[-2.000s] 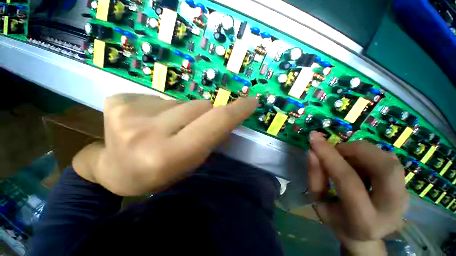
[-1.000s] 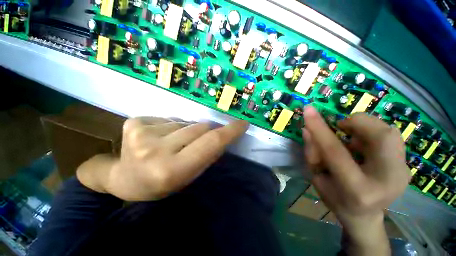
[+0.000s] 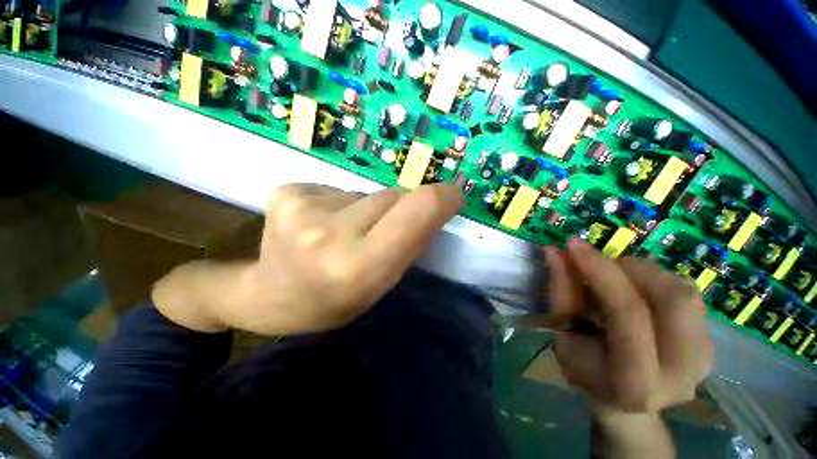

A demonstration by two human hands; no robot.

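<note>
A long green PCB panel (image 3: 363, 158) with repeated units runs diagonally across the view. It bears yellow-taped transformers (image 3: 417, 165), small round capacitors (image 3: 557, 73) and blue disc parts. My left hand (image 3: 345, 255) is over the near rail, its index fingertip at the panel's near edge below a transformer, other fingers curled; no held thing shows. My right hand (image 3: 627, 327) is blurred at the near edge further right, thumb and fingers bent together. A dark blurred streak shows by its fingertips; whether it is a held tool I cannot tell.
The silver conveyor rail (image 3: 179, 148) runs along the near side, with another metal rail beyond the panel. Part of another panel (image 3: 27, 31) is at the far left, past a gap showing chain. A brown cardboard box (image 3: 152, 242) stands below. A blue bin edge (image 3: 779, 45) is top right.
My left hand has moved right and now reaches the panel edge again. My right hand moved up over the board, then back down to the near edge. The panel appears slightly shifted right.
</note>
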